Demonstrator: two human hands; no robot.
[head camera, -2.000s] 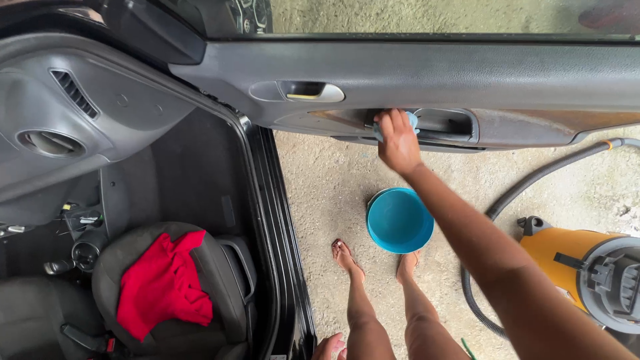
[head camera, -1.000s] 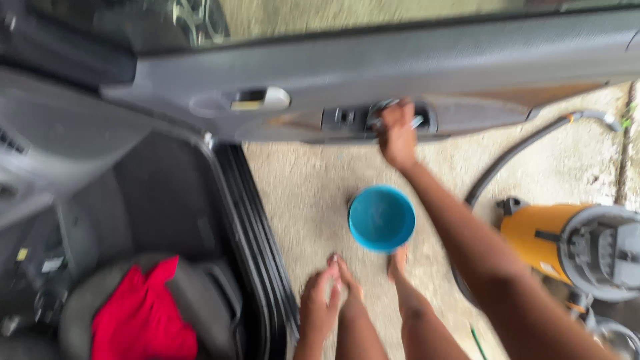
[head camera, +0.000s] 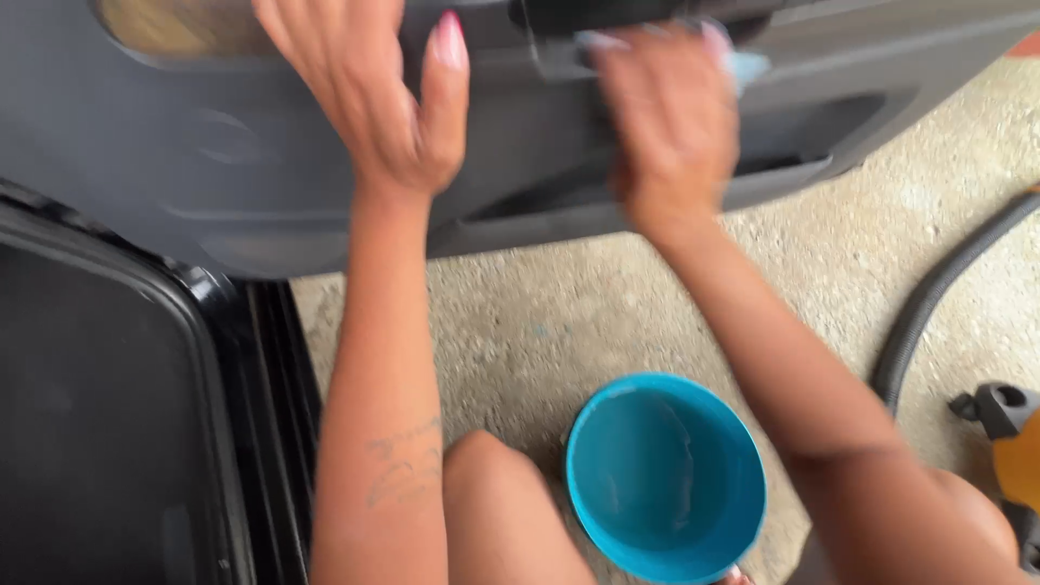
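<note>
My right hand (head camera: pixel 674 122) is blurred against the grey inner panel of an open car door (head camera: pixel 276 162). Its fingers are bent over a light blue cloth (head camera: pixel 747 69), of which a corner shows at the right. To its left, my left hand (head camera: pixel 374 89) lies on the same panel with the thumb apart from the fingers; the fingertips are cut off by the top edge of the view, and nothing shows in this hand. A blue bucket (head camera: pixel 666 479) with liquid in it stands on the ground below my right hand, beside my knee.
The black door sill (head camera: pixel 276 431) and car floor (head camera: pixel 97 406) are at the left. A ribbed black hose (head camera: pixel 934 301) curves over the concrete ground (head camera: pixel 552 325) at the right, near part of a yellow and grey vacuum cleaner (head camera: pixel 1016 463). A door pocket (head camera: pixel 804 134) opens low in the panel.
The view has come closer to the door's lower part. My left hand, low near my legs one second ago, is now up at the door panel. My right hand remains at the door.
</note>
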